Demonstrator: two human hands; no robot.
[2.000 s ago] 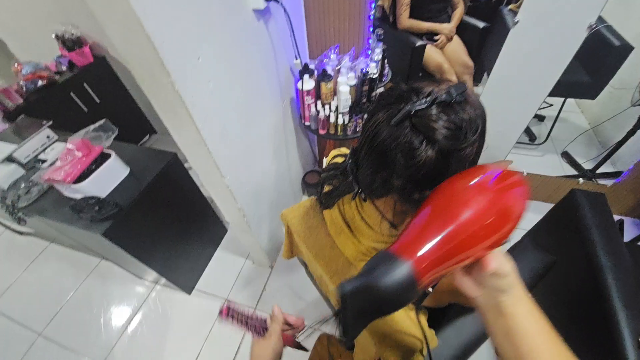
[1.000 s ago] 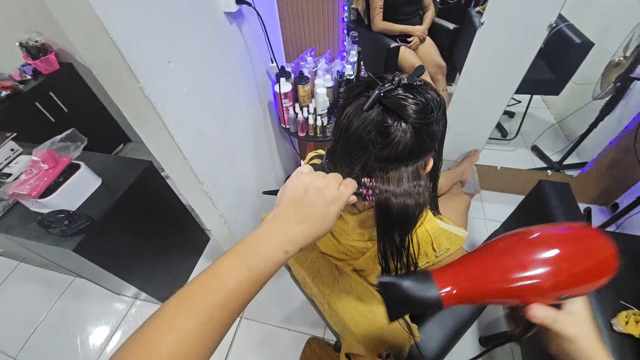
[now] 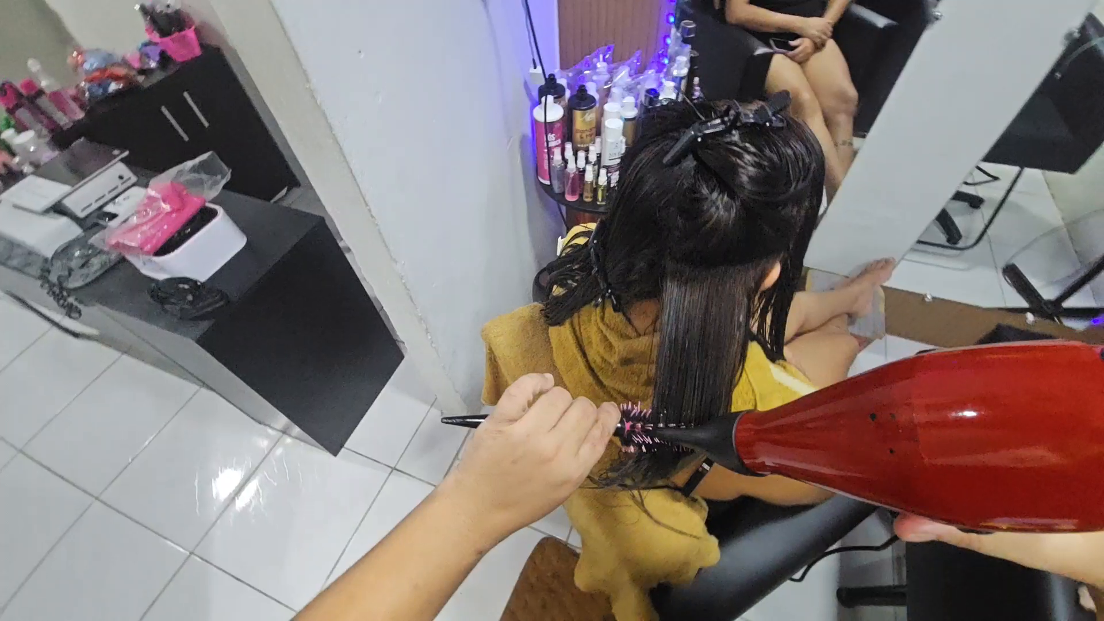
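My left hand (image 3: pixel 539 448) is closed around the black handle of a round hair brush (image 3: pixel 638 427), whose pink bristles sit in the lower end of a straight section of dark hair (image 3: pixel 700 345). A red hair dryer (image 3: pixel 931 431) is held by my right hand (image 3: pixel 927 528), mostly hidden beneath its body. The dryer's black nozzle (image 3: pixel 711 438) lies right at the brush and hair. Black clips (image 3: pixel 724 129) hold the upper hair of the seated person, who has a mustard towel (image 3: pixel 612 354) over the shoulders.
Hair product bottles (image 3: pixel 582 129) crowd a round shelf beside the white wall (image 3: pixel 414 172). At left a dark counter (image 3: pixel 285 328) carries a white container (image 3: pixel 203 250). A mirror reflects seated legs (image 3: pixel 819 95). A black chair armrest (image 3: pixel 768 552) is below the dryer.
The brush has moved from near the head down toward the ends of the hair section. The dryer's nozzle has come up to the brush; two seconds ago the brush was away from the hair.
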